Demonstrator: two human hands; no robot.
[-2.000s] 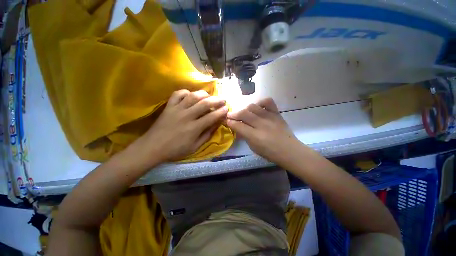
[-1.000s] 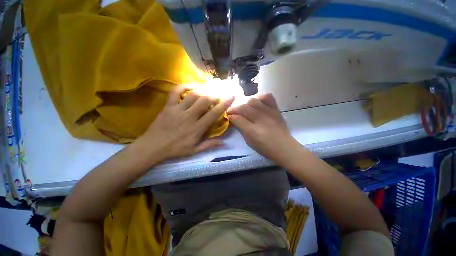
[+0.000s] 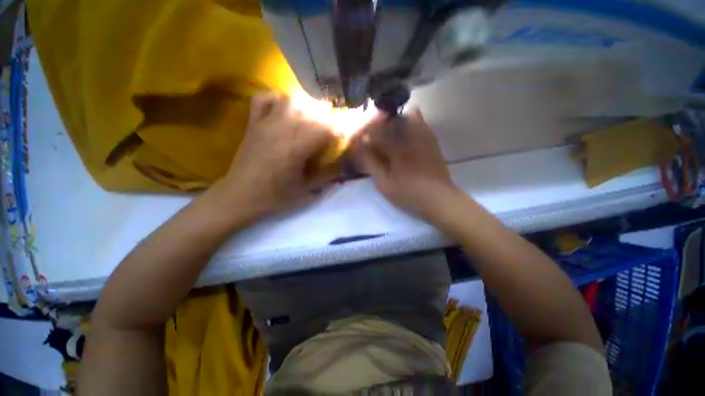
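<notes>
A large mustard-yellow garment piece (image 3: pixel 193 54) lies left of the needle area, its folded edge running under my left hand. My left hand (image 3: pixel 282 151) is blurred and holds the cloth just in front of the bright needle area. My right hand (image 3: pixel 406 155) is also blurred, close to the right of my left hand, with its fingers at the fabric edge (image 3: pixel 334 161). The white sewing machine head (image 3: pixel 309 39) is above. Its presser foot and needle are lost in the lamp glow.
A yellow scrap (image 3: pixel 628 151) and red-handled scissors (image 3: pixel 679 172) lie on the table at right. A blue plastic basket (image 3: pixel 645 309) stands at lower right. Yellow cloth (image 3: pixel 216 340) hangs below the table edge (image 3: pixel 286 259), and narrow yellow strips (image 3: pixel 461 332) lie beside the lap.
Both hands have moved slightly up towards the machine with the cloth. The garment's folded edge has moved up and left, baring more table in front. The view has shifted slightly.
</notes>
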